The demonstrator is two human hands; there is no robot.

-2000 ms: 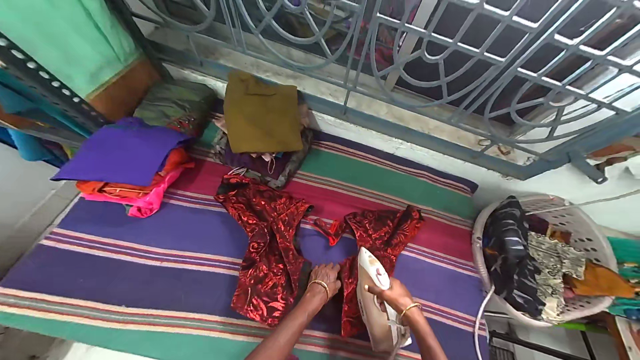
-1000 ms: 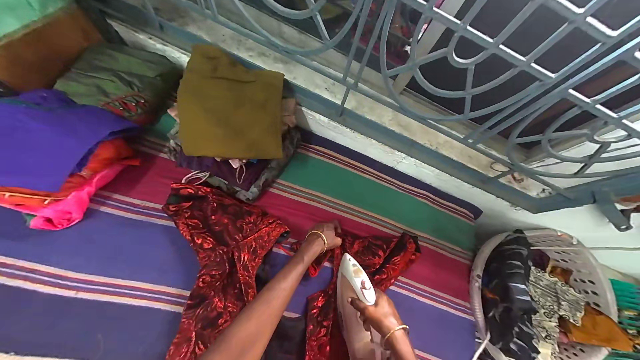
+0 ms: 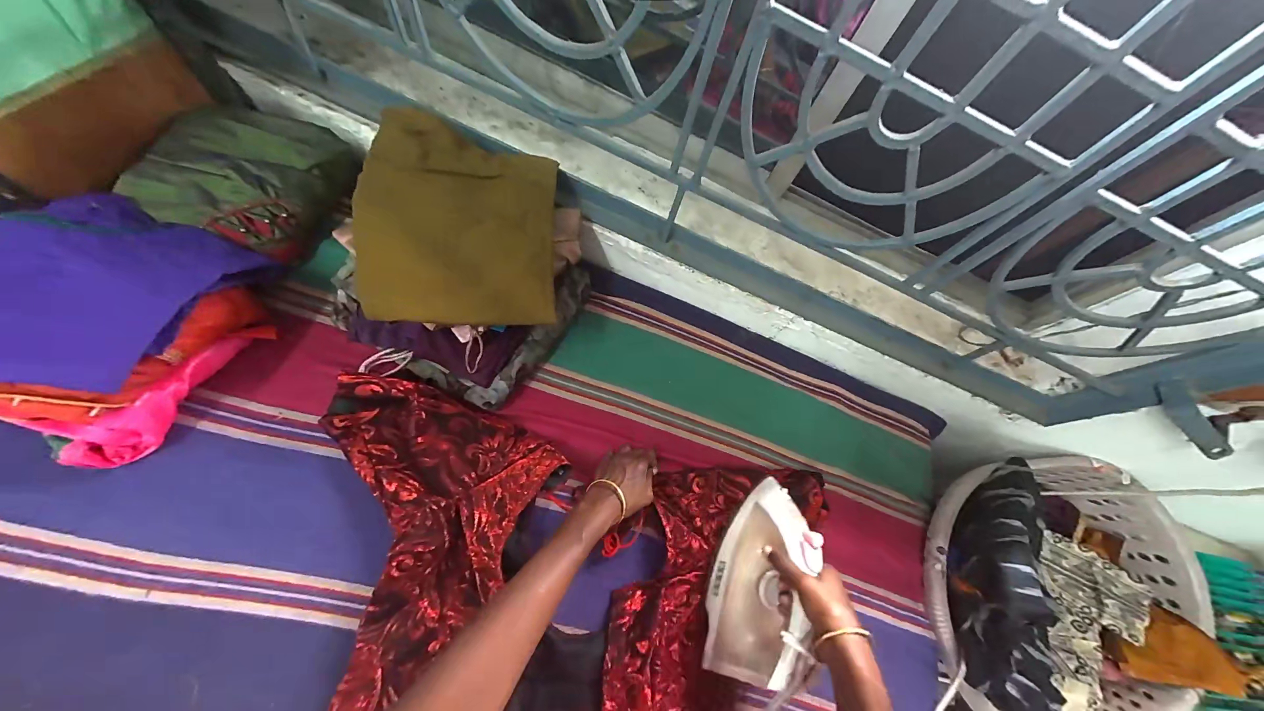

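Observation:
A red and black patterned blouse (image 3: 434, 533) lies spread on a striped cloth (image 3: 197, 504), its dark lining showing between the two sides. My left hand (image 3: 628, 476), with a bangle at the wrist, grips the blouse's edge near a red cord (image 3: 620, 541). In my right hand (image 3: 812, 592) is the handle of a white electric iron (image 3: 741, 583). The iron rests over the right side of the blouse, its tip pointing up toward the sleeve; its soleplate is hidden.
Folded clothes with an olive cloth (image 3: 454, 227) on top stand behind the blouse. Purple (image 3: 99, 296), orange and pink clothes lie at the left. A white plastic basket (image 3: 1175, 553) of clothes stands at the right. A metal window grille (image 3: 889, 128) runs along the back.
My left hand has moved from the blouse's lower middle up to its upper right part. The iron in my right hand now lies farther up the right side. The view has moved closer.

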